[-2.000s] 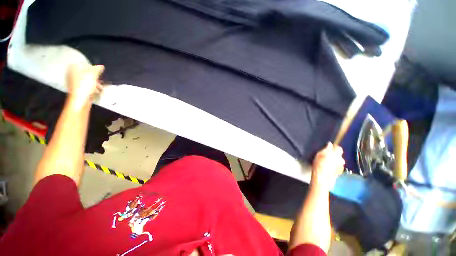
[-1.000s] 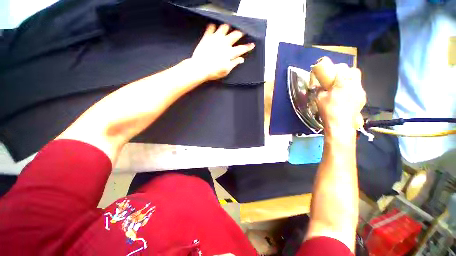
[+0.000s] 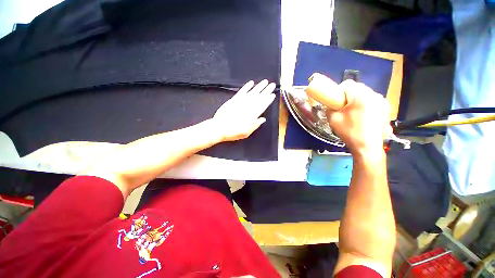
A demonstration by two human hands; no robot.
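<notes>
A dark garment panel (image 3: pixel 179 117) lies spread over the white table, with a long seam (image 3: pixel 146 84) running across it to its straight right end. My left hand (image 3: pixel 244 111) lies on the panel near that end, fingers spread a little over the end of the seam. My right hand (image 3: pixel 361 114) is closed around the pale handle of the steam iron (image 3: pixel 312 111). The iron's pointed tip is at the panel's right edge. The rest of the iron is over the dark blue iron rest (image 3: pixel 369 62); whether it touches the rest is hard to tell.
A light blue block (image 3: pixel 329 169) sits at the front table edge below the rest. A dark cable and yellow hose (image 3: pixel 434 122) run right from the iron. Dark cloth (image 3: pixel 298 201) hangs below the table edge. A red crate (image 3: pixel 437 265) stands on the floor at lower right.
The iron in my right hand has moved left to the panel's edge. My left hand has moved down onto the seam's end. The panel's upper right part, folded before, now lies flat.
</notes>
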